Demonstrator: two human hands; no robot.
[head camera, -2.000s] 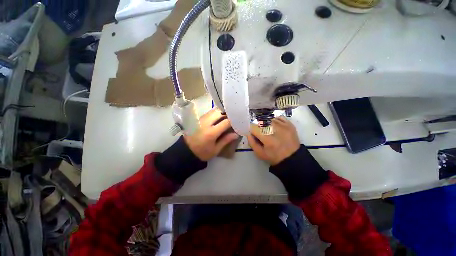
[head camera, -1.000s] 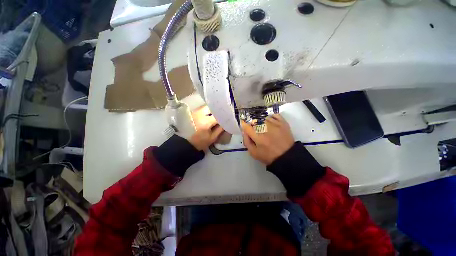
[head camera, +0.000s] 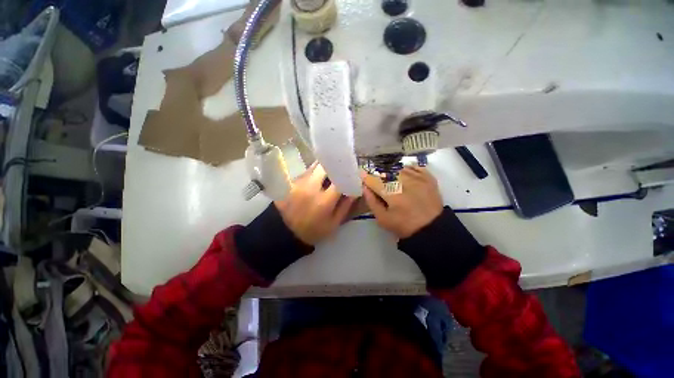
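Note:
The white sewing machine head (head camera: 488, 81) spans the upper right. Its upright white cover (head camera: 334, 125) hides the needle. My left hand (head camera: 314, 209) lies left of and below the cover, fingers bent and fingertips near the needle area. My right hand (head camera: 405, 205) is just right of it, thumb and finger close to the left hand's fingertips. A small bit of brown fabric (head camera: 360, 209) shows between the hands, pressed by their fingertips; most of it is hidden. A chain of brown pieces (head camera: 214, 139) lies flat on the table left of the cover.
The gooseneck lamp (head camera: 270, 173) stands close to my left hand. A black smartphone (head camera: 530, 176) and a small black bar (head camera: 471, 162) lie to the right. Brown strips (head camera: 63, 310) hang at the lower left. A blue thing (head camera: 632, 317) is below the table's right edge.
My left hand has moved right and a little down, closer to my right hand, which stays near the needle area. The brown chain has shifted slightly, its left end now more tilted.

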